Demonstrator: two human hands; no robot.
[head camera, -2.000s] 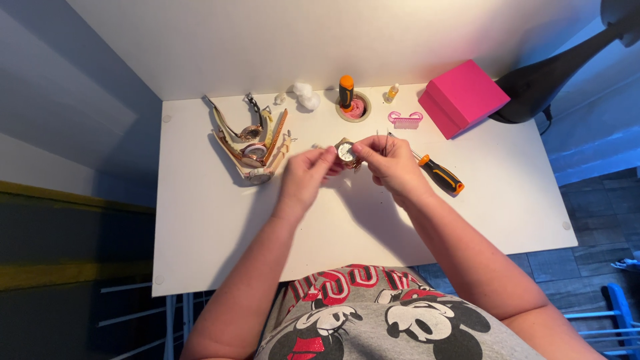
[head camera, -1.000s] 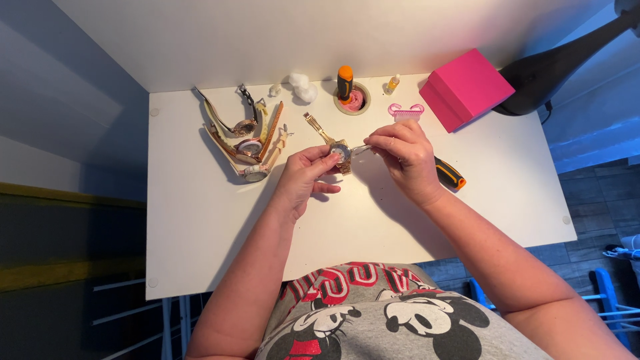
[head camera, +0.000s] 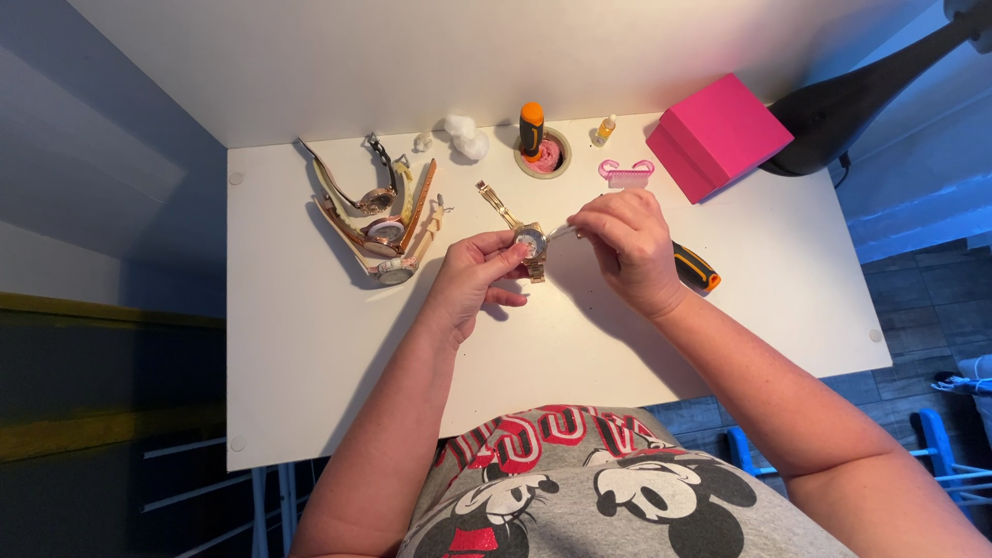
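My left hand (head camera: 482, 280) grips a gold-coloured wristwatch (head camera: 532, 242) by its case, thumb on the dial side. One part of its metal band stretches up and away over the table; the other part hangs below the case. My right hand (head camera: 629, 240) pinches a thin, pale metal tool (head camera: 561, 231), perhaps tweezers, whose tip is at the right edge of the watch case. Whether the tip touches the case I cannot tell. To the left, several wristwatches (head camera: 396, 270) with straps lie grouped together.
Along the back of the white table (head camera: 325, 356) are cotton wool (head camera: 466, 139), a round pot (head camera: 564, 161) with an upright orange-black handle (head camera: 532, 130), a small bottle (head camera: 604, 130), a pink brush (head camera: 626, 172) and a pink box (head camera: 721, 139). A screwdriver (head camera: 696, 268) lies beside my right forearm.
Two seconds ago both hands were close together at the watch; my right hand has since moved off to the right, and the band now stretches out from the case.
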